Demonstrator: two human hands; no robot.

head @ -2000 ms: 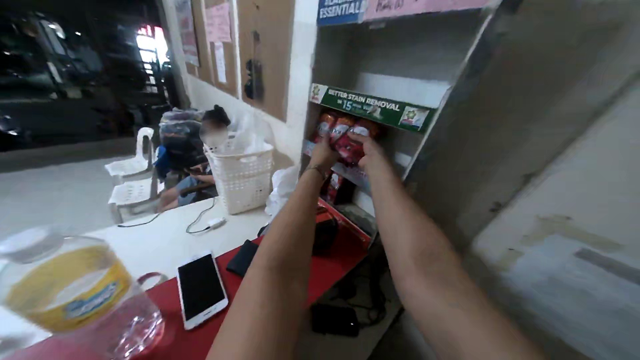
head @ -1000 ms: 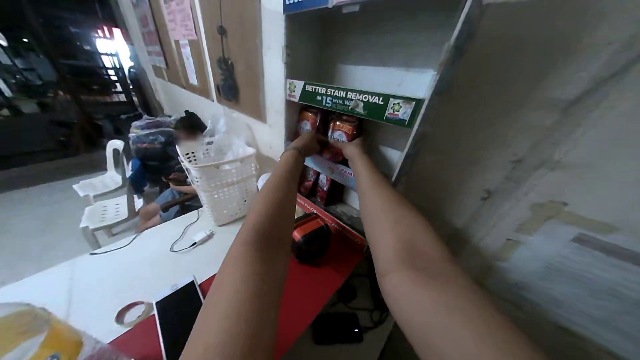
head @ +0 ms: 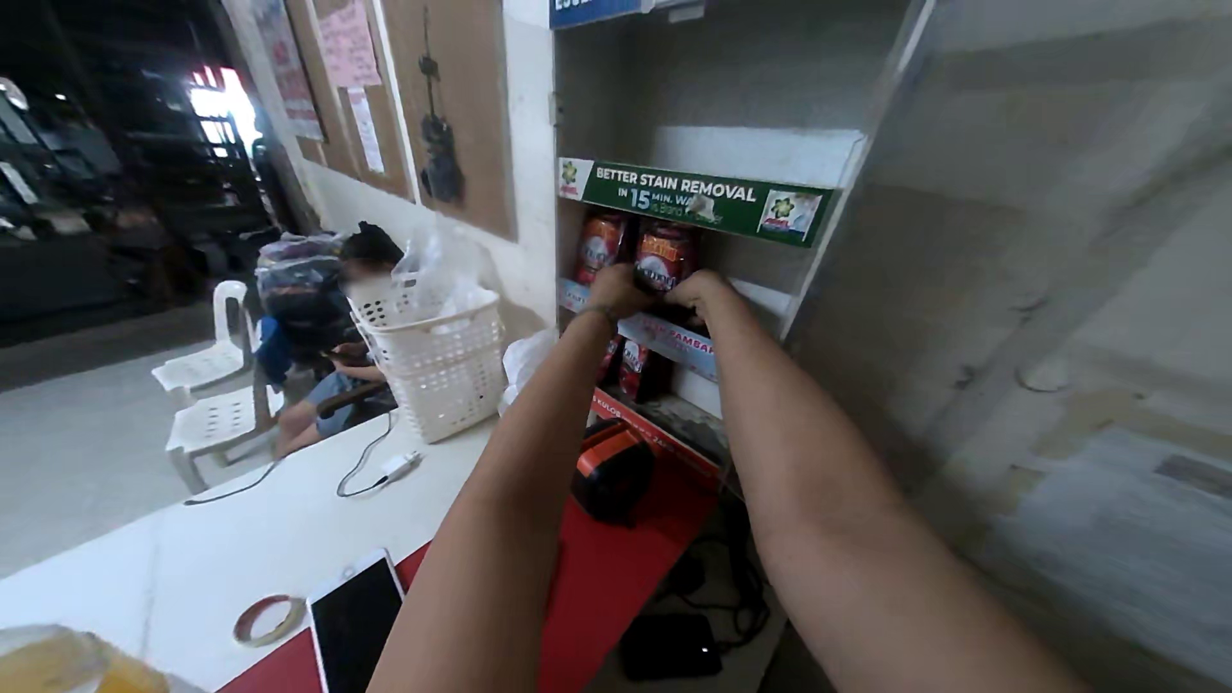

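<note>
Both arms reach forward to the middle shelf of a white shelving unit. My left hand [head: 619,291] and my right hand [head: 701,294] are on either side of the lower part of a red packet [head: 664,256] standing on that shelf, with fingers around its base. A second red packet [head: 601,248] stands just left of it, above my left hand. A green shelf strip [head: 693,200] with printed writing runs above both packets. More red packets [head: 635,369] stand on the shelf below. My fingertips are partly hidden by the hands.
A black and orange object [head: 613,470] lies on the red surface [head: 616,568] below. On the white table [head: 125,549] are a tape roll [head: 269,620], a smartphone [head: 356,621] and a cable plug [head: 399,468]. A white basket [head: 448,361] stands beyond, near a seated person and white chairs [head: 217,414].
Two seconds ago my hands were around several red packets held close together; now the hands are low on one packet, which stands slightly apart from its neighbour. The view has shifted.
</note>
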